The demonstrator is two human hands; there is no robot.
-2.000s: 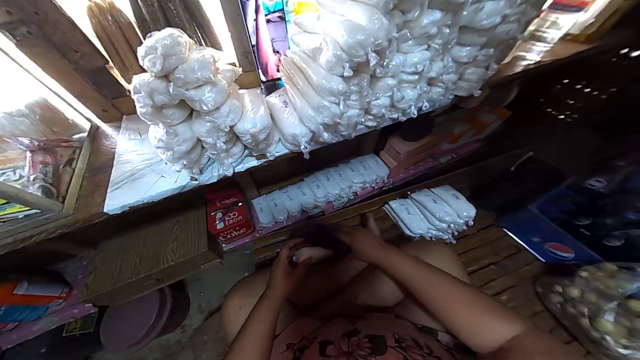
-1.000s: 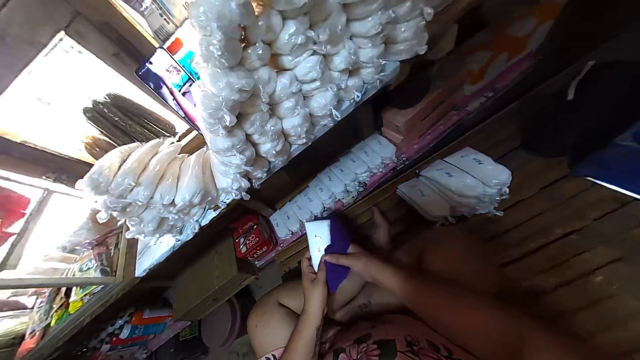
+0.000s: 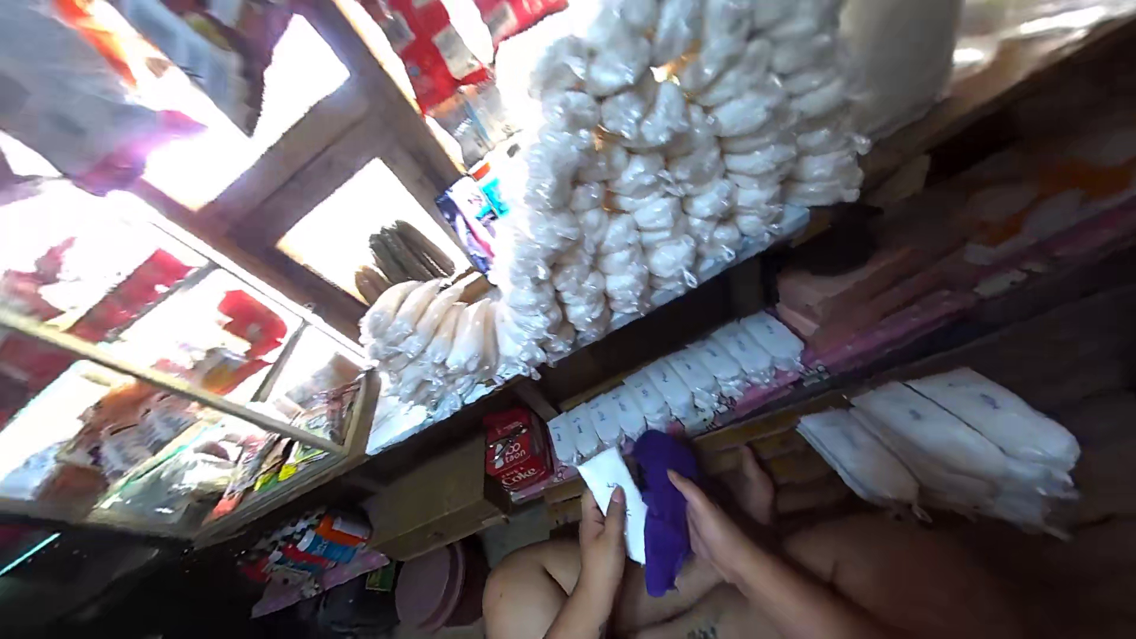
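Note:
My left hand [image 3: 605, 532] grips a flat white packet [image 3: 614, 497] by its lower left side, thumb on top. Against the packet's right side lies a purple cloth [image 3: 664, 515], with my right hand [image 3: 710, 528] closed on its right edge. Both are held over my lap, near the shelf edge. Just beyond them, a row of white plastic-wrapped packets [image 3: 648, 399] lines the low shelf. To the right, several larger white packets [image 3: 958, 435] lie side by side on the slatted wooden surface.
Tied clear bags with white contents [image 3: 657, 177] are piled on the upper shelf. A red Coke box [image 3: 516, 451] stands beside a brown box [image 3: 435, 497] on the left. Below is a pinkish round tub [image 3: 432, 586]. A wood-framed case [image 3: 195, 390] with goods fills the far left.
The view has swung and tilted strongly. Two seconds ago my hands were close together around a dark thing; the white packet and purple cloth now show plainly between them.

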